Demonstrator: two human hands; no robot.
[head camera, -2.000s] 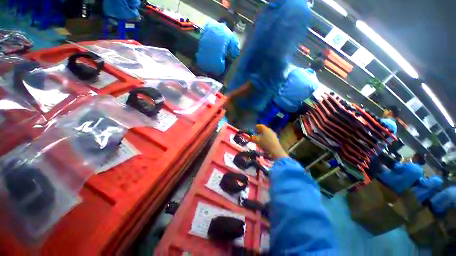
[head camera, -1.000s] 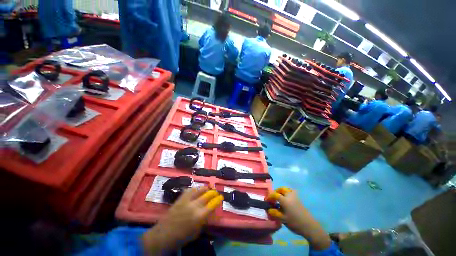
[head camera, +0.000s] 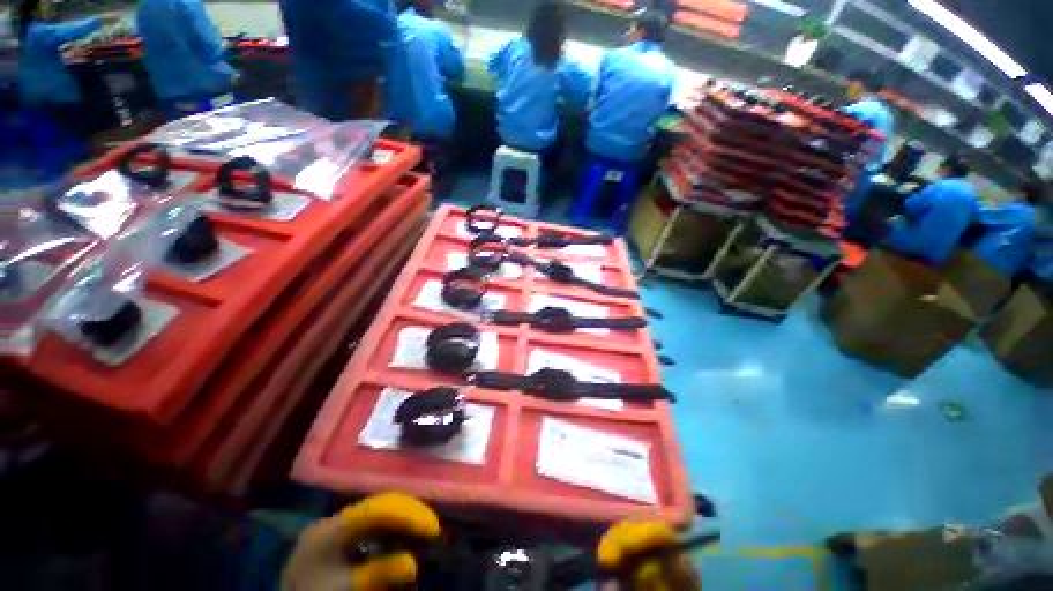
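A black watch (head camera: 514, 565) is stretched open low in front of me at the bottom edge, its face between my two hands. My left hand (head camera: 367, 548), with yellow-orange finger cots, grips one strap end. My right hand (head camera: 647, 552), also in finger cots, holds the other strap. Both hands are partly cut off by the frame's edge. The red compartment tray (head camera: 508, 494) lies just beyond. Its left column holds watches closed as rings (head camera: 431, 416), its right column watches lying flat (head camera: 557, 384). The nearest right cell shows only a white label card (head camera: 595, 458).
A higher stack of red trays (head camera: 173, 398) stands at the left, with ring-closed watches partly under clear plastic film (head camera: 260, 133). People in blue smocks (head camera: 629, 98) sit at benches behind. More stacked trays (head camera: 768, 150) and cardboard boxes (head camera: 912, 306) stand at the right.
The flat watch from the nearest right cell has been lifted out and brought down toward me, held by both hands. The view has shifted slightly.
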